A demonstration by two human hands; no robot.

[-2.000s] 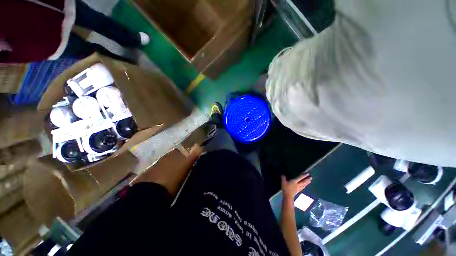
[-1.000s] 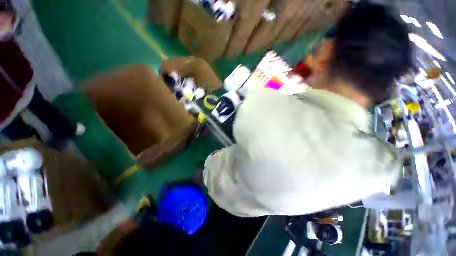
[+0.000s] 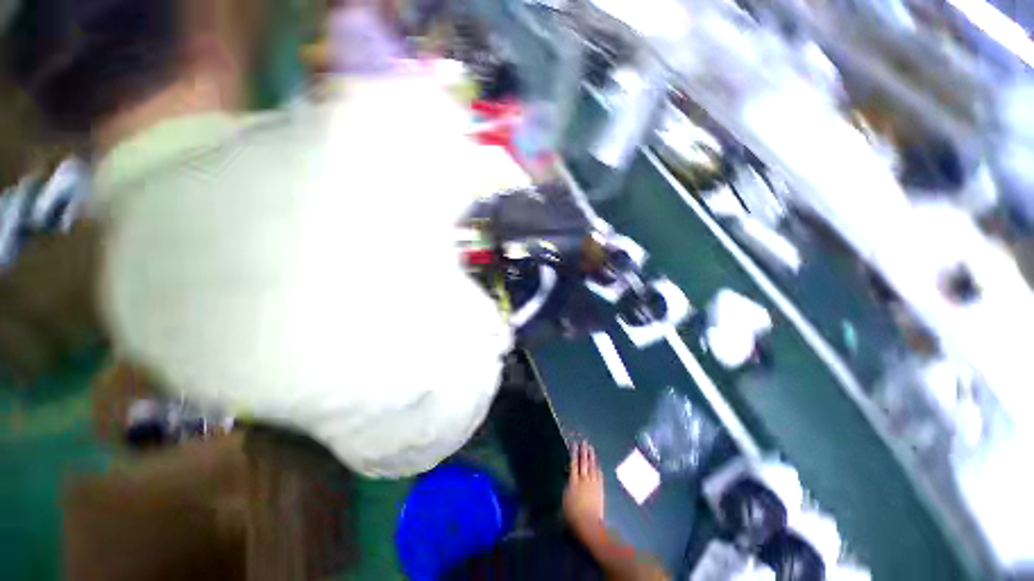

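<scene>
My right hand [image 3: 584,488] lies on the near edge of the dark green bench [image 3: 567,380], fingers stretched out, with nothing visible in it. A pale paper slip [image 3: 638,476] lies just right of it, with a crumpled clear plastic bag [image 3: 677,431] beyond. White-and-black dome cameras [image 3: 753,511] stand at the lower right. Another dome camera [image 3: 655,309] and a white camera body [image 3: 735,326] are farther up the bench. A narrow white strip [image 3: 612,360] lies near them. My left hand is out of the picture. The view is blurred.
A person in a pale top [image 3: 306,284] fills the left and centre, close to the bench. A blue stool [image 3: 451,520] stands below the bench edge. A cardboard carton [image 3: 159,511] is at the lower left. Blurred equipment runs along the right.
The view has swung right from the cartons and floor to the bench. My right hand, out of view one second ago, shows again, now at the bench edge. The stool appears lower in the picture.
</scene>
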